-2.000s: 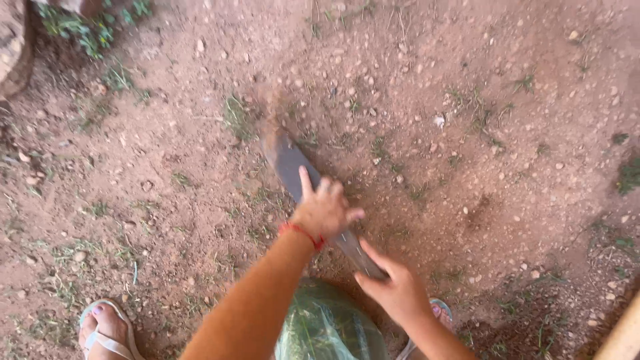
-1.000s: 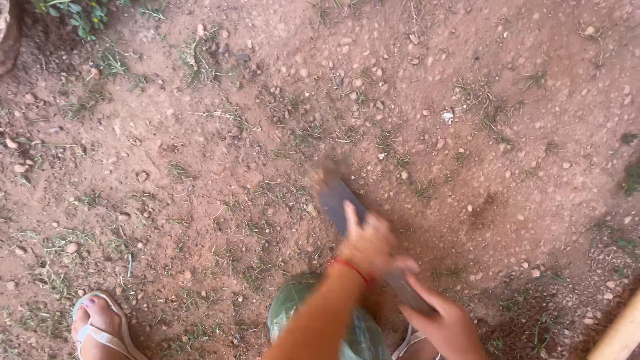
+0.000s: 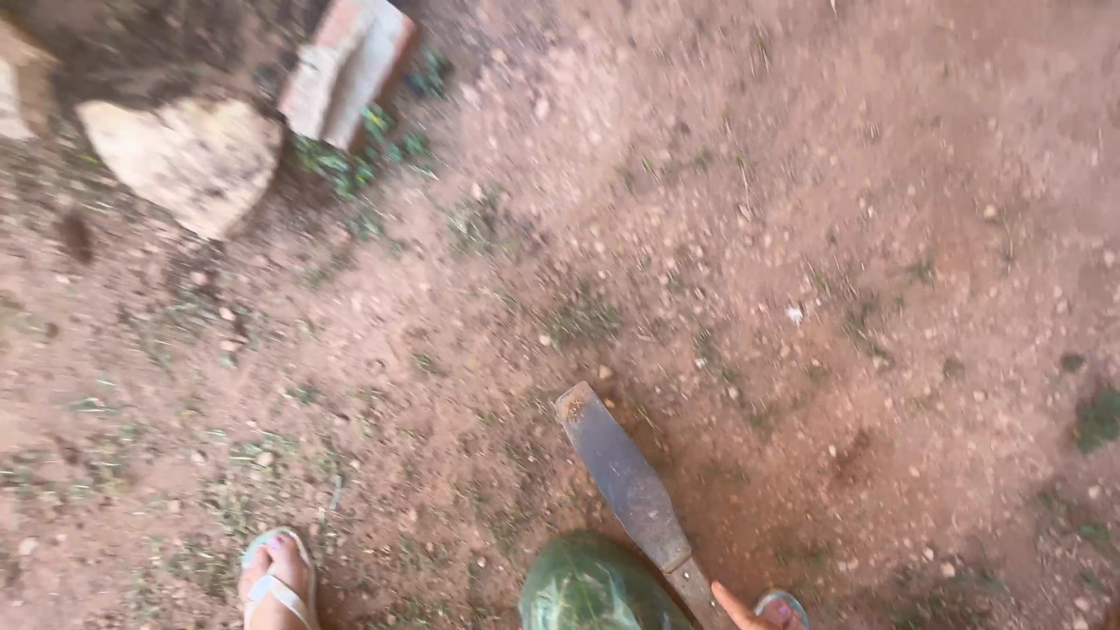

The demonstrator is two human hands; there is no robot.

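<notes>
A wide, worn metal blade with a riveted handle, like a short machete [image 3: 621, 477], slants up and left from the bottom edge, soil caked on its squared tip. One finger of my right hand [image 3: 739, 608] lies against the right side of its handle; the frame cuts off the rest of that hand and the handle's end. My left hand is out of view. Close to the blade's lower left is a rounded green thing [image 3: 591, 586] with a shiny, plastic-like surface, cut off by the bottom edge.
Reddish soil with pebbles and grass tufts surrounds the blade. At the upper left lie a pale flat stone [image 3: 188, 162], a brick piece [image 3: 346, 70] and a small leafy plant [image 3: 350, 166]. My left sandaled foot [image 3: 280, 582] is at lower left, the right one [image 3: 781, 610] at bottom right.
My left hand, earlier on the blade, has left the view. The right hand has dropped mostly below the bottom edge. The view has shifted, showing more stones at the upper left.
</notes>
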